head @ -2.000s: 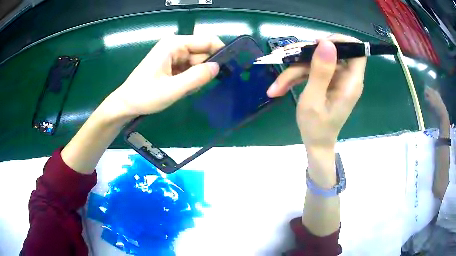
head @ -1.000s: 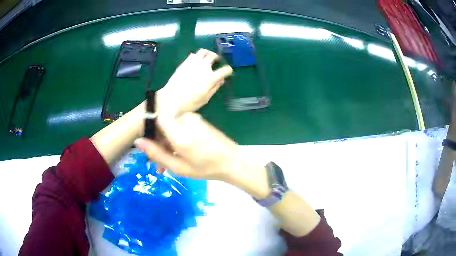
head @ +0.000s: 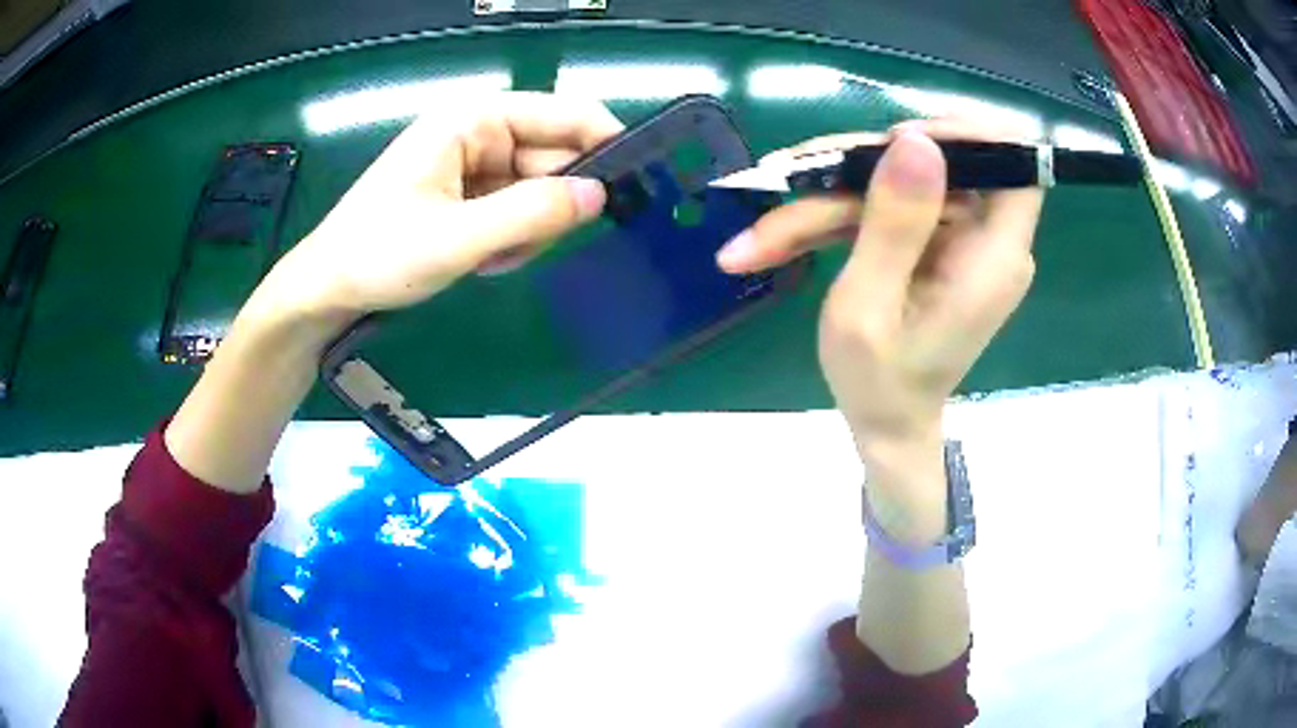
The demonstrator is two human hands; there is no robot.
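Note:
My left hand [head: 470,199] grips a dark phone middle frame [head: 569,427] by its upper left edge and holds it tilted above the belt's near edge. A translucent blue protective film [head: 619,277] covers the frame's upper part. My right hand [head: 917,270] holds a black pen-like hand tool [head: 953,165] with a pale ring. Its silver tip is over the frame's upper end, near the film; I cannot tell if it touches. My right fingertips are at the frame's right edge. A shiny heap of peeled blue film [head: 427,597] lies under the frame's lower end.
The green conveyor belt [head: 1053,313] carries two other phone frames at left, one [head: 228,249] near my left wrist. A white covering [head: 711,569] lines the near edge. Red trays or a rack [head: 1166,86] stand at upper right. Part of another person's arm [head: 1266,498] is at the right rim.
The frame with blue film that lay on the belt is now lifted in my left hand. My right hand moved from the film heap back to the right, with the tool. The belt frames shifted left.

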